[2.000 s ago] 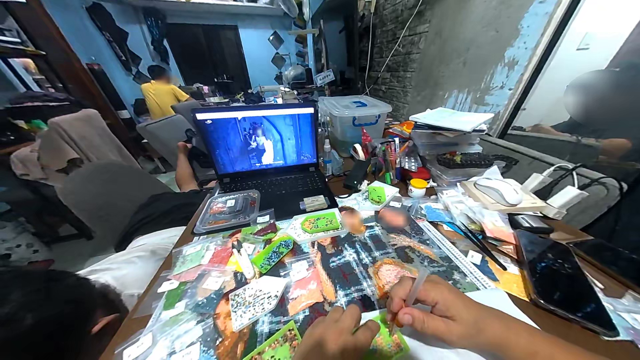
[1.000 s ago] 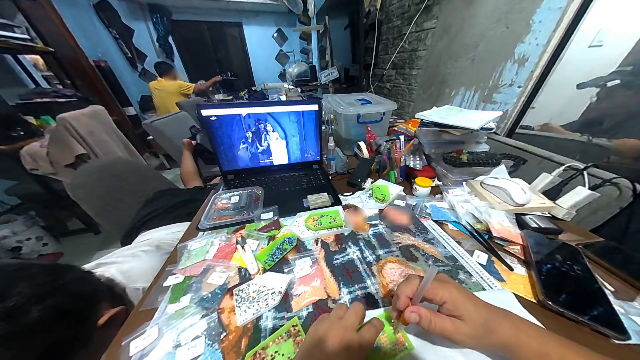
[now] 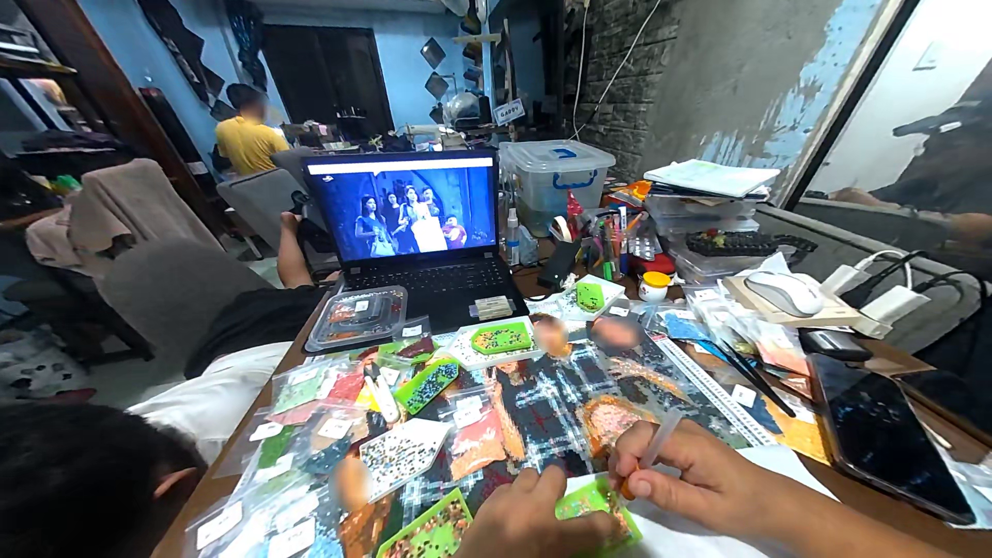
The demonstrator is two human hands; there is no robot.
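My right hand (image 3: 686,480) pinches a pen-like applicator (image 3: 659,443) with a translucent barrel, its tip low over a green bead tray (image 3: 593,500). My left hand (image 3: 527,515) rests at that tray's left side, fingers bent against it; whether it grips the tray is partly hidden. The tray holds small beads. Another green tray (image 3: 434,527) with mixed beads lies left of my left hand. Beneath lies a diamond-painting canvas (image 3: 542,403), partly covered with beads. A white tray of beads (image 3: 403,457) and bead bags (image 3: 477,442) sit on it. White paper (image 3: 697,527) lies under my right hand.
A laptop (image 3: 411,232) stands behind the canvas, with a clear plastic container (image 3: 356,318) beside it. A ruler (image 3: 713,391), black tweezers (image 3: 748,372) and a phone (image 3: 887,434) lie right. A person's head (image 3: 85,473) is close at left; another person (image 3: 248,136) sits farther back.
The picture on the laptop screen has changed. The far person in yellow had an arm stretched right one second ago; it no longer shows that way. My hands stay around the green tray.
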